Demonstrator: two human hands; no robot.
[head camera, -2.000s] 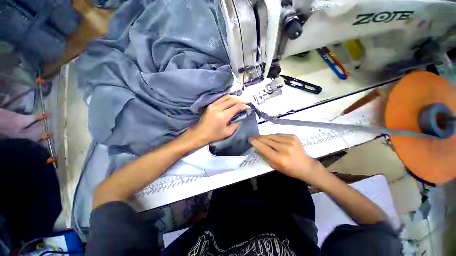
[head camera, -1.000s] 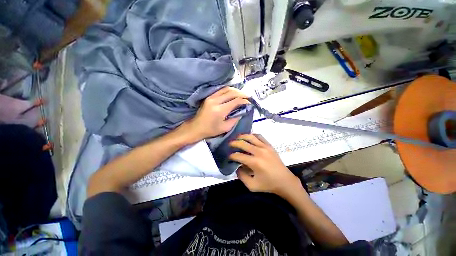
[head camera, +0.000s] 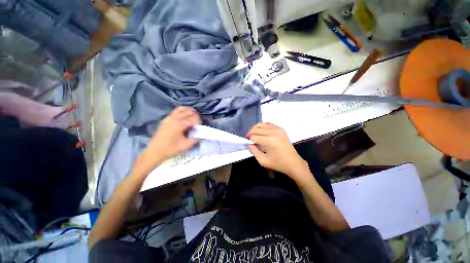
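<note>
Grey-blue fabric (head camera: 170, 77) lies heaped left of and below the needle area. My left hand (head camera: 175, 133) and my right hand (head camera: 270, 146) hold a fabric edge (head camera: 221, 137) between them near the table's front edge. The edge looks pale, almost white, between the hands. The grey binding tape (head camera: 335, 97) runs from the orange reel (head camera: 433, 92) to the metal guide by the presser foot area (head camera: 265, 72). The exact contact of the tape and fabric there is too blurred to tell.
The sewing machine head (head camera: 239, 25) stands at the top. Black snips (head camera: 309, 59), a blue and orange tool (head camera: 342, 33), a yellow item (head camera: 364, 16) and a brown-handled awl (head camera: 365, 68) lie to its right. A white board (head camera: 381, 200) is below the table.
Both hands have moved away from the presser foot toward the table's front edge, the left one also leftward. The fabric edge is now stretched between them, showing a pale side. The view has shifted.
</note>
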